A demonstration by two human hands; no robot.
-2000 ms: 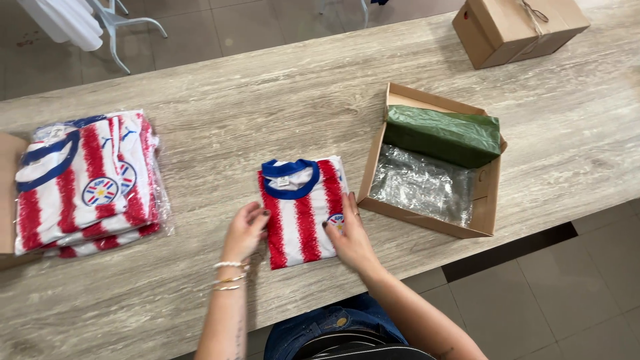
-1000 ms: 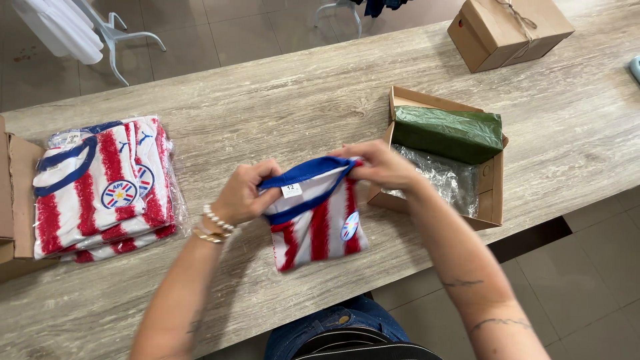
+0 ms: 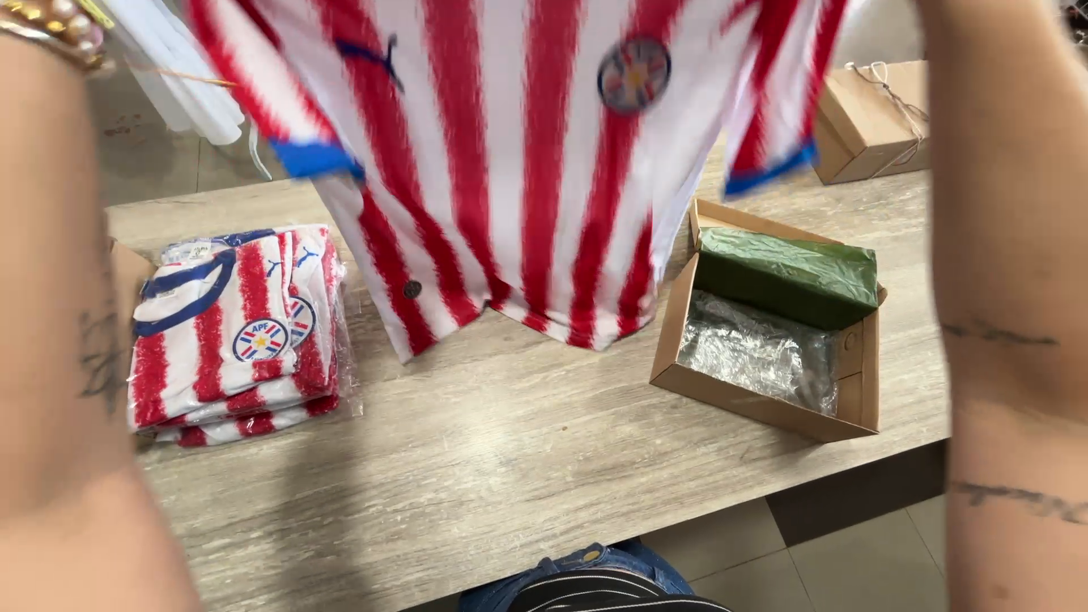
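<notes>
A red and white striped jersey (image 3: 544,170) with blue sleeve cuffs hangs unfolded above the table, its front facing the camera and its lower hem hanging over the wood-grain top. Both my forearms reach up at the sides of the view, but my left hand and my right hand are beyond the top edge, so their hold on the jersey is hidden. To the left lies a stack of folded jerseys (image 3: 229,340) of the same kind, in clear plastic.
An open cardboard box (image 3: 765,416) at the right holds a green plastic package (image 3: 786,272) and clear plastic wrapping (image 3: 756,348). A closed cardboard box (image 3: 875,119) tied with string stands farther back. White hanging material (image 3: 174,76) is beyond the table at the back left.
The jersey lay folded on the table, then my hands gripped it at the collar. Now it is raised and has dropped open to its length. Both hands have gone up out of view.
</notes>
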